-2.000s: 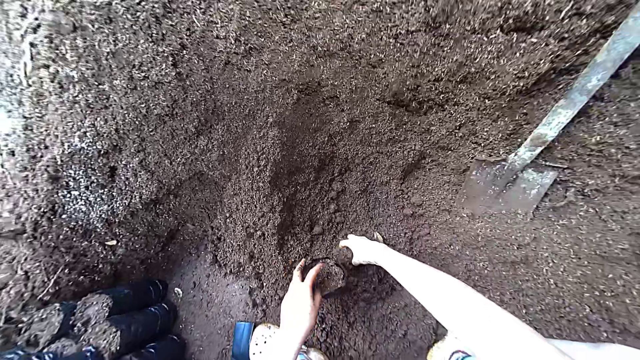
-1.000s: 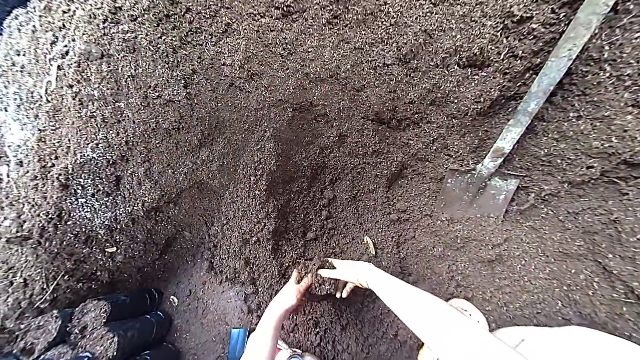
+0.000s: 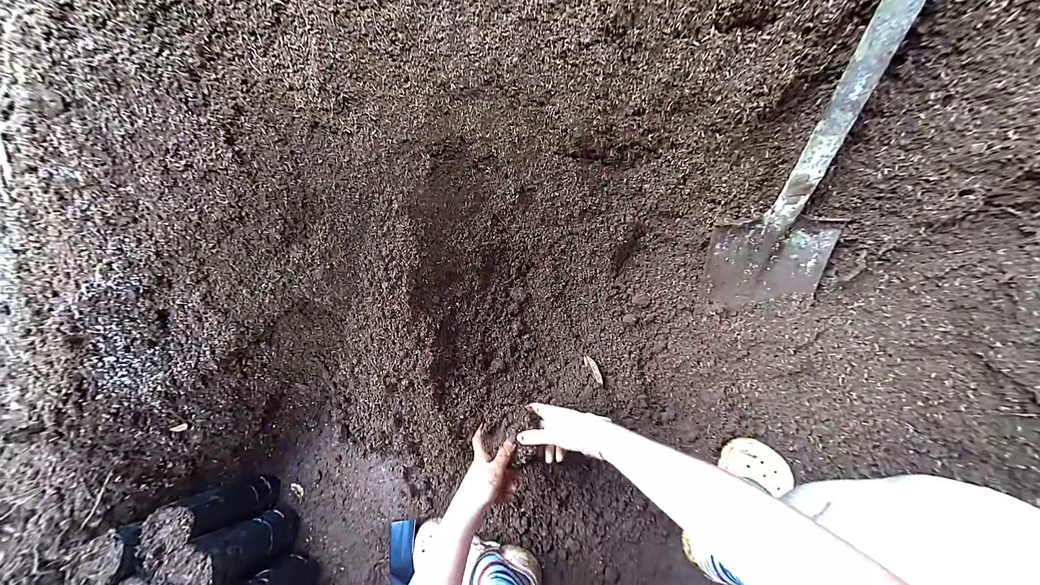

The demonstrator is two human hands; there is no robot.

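At the lower middle, my left hand (image 3: 491,475) has its fingers and thumb around the left side of a dark, soil-filled rounded thing (image 3: 512,426), probably a small bag; its wall is hard to make out. Across from it, my right hand (image 3: 569,431) reaches in from the right, fingertips at the rim of the same thing and touching the soil on top. Loose brown soil (image 3: 520,309) rises in a heap just beyond both hands.
A shovel (image 3: 772,256) with a worn handle lies on the soil at the right. Black soil-filled bags (image 3: 244,540) are stacked at the lower left. A blue flat object (image 3: 401,552) lies by my left shoe (image 3: 520,561); another shoe (image 3: 756,465) is at the right.
My right hand has shifted from the far side of the held thing to its right rim. Both hands remain together at the heap. The view has moved somewhat.
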